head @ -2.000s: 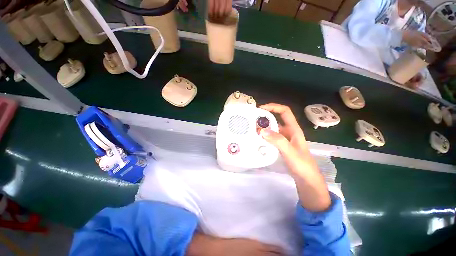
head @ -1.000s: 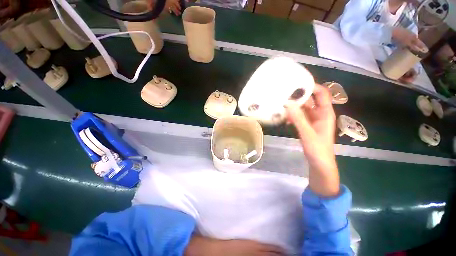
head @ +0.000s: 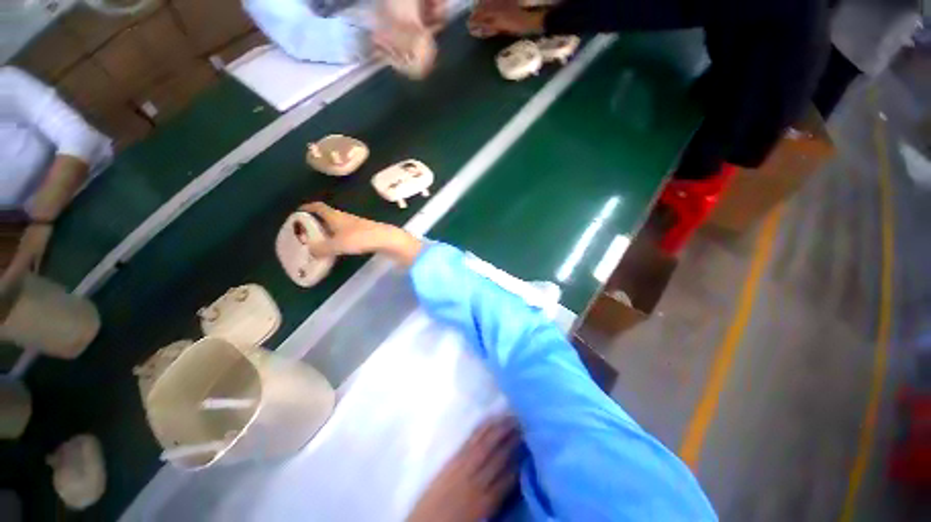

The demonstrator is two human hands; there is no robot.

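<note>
My right hand (head: 352, 232) grips a beige end cap (head: 296, 255) over the dark green belt; a dark round spot shows on the cap beside my fingers. The open beige housing (head: 296, 408) stands left of the whitish sheet (head: 378, 418), its mouth showing white pieces inside. My left hand (head: 475, 474) is low over the sheet, partly hidden by my right blue sleeve and blurred; I cannot tell whether it holds anything.
More end caps lie on the belt, one beside the housing (head: 242, 316) and others farther up (head: 403, 181). People's hands (head: 403, 41) are across the belt. A person in dark clothing is at upper right; a red object (head: 694, 204) stands beyond the bench.
The view has swung to the right and tilted. My right hand has moved from above the housing to over the belt, with a cap in its grip. The blue dispenser has left the picture.
</note>
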